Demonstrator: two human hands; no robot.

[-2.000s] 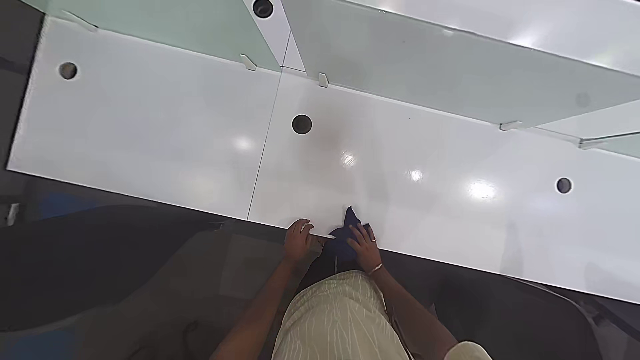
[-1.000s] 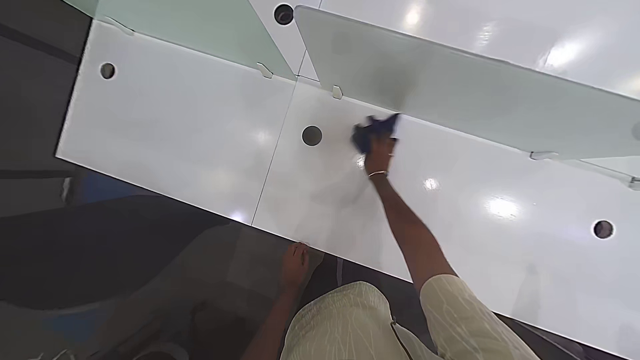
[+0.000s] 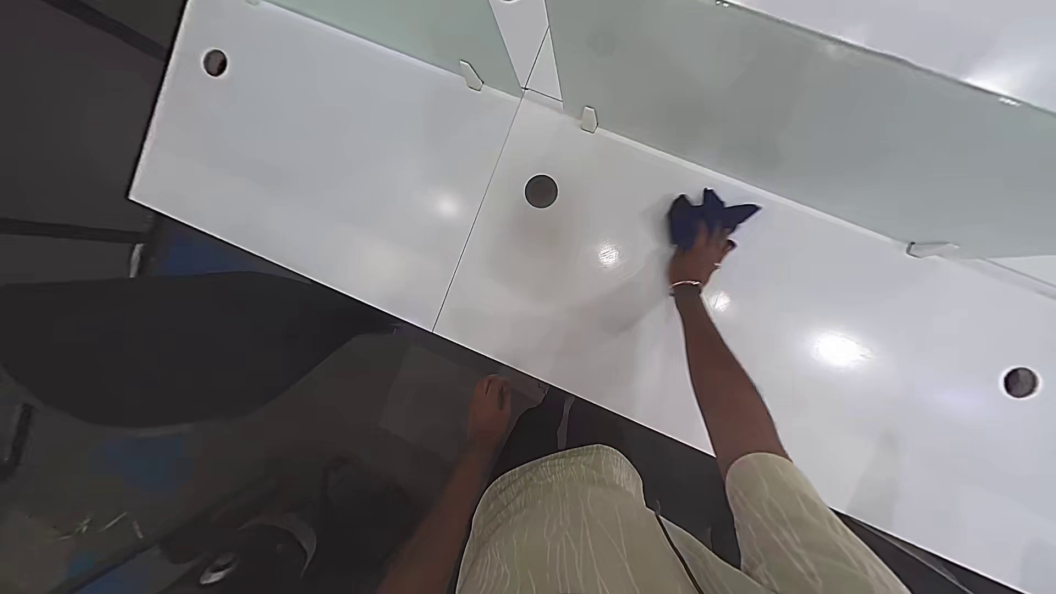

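My right hand (image 3: 698, 254) is stretched out over the white desktop (image 3: 363, 165) and presses on a dark blue cloth (image 3: 701, 218), which lies bunched under and beyond the fingers, close to the foot of the glass partition (image 3: 792, 124). A bracelet circles that wrist. Down at the front edge of the desk is my left hand (image 3: 492, 404), its fingers bent beside the edge. No object shows in it, and whether it touches the edge is unclear.
Round holes pierce the desktop at the left (image 3: 215, 63), middle (image 3: 541, 191) and right (image 3: 1020, 382). Small clips (image 3: 589, 119) sit along the partition's foot. A dark chair (image 3: 165, 346) stands before the desk at left; a seam crosses the top.
Both hands were at the front edge with the blue cloth two seconds ago. My right hand then reached forward with the cloth and has since moved right along the partition. My left hand stays by the edge.
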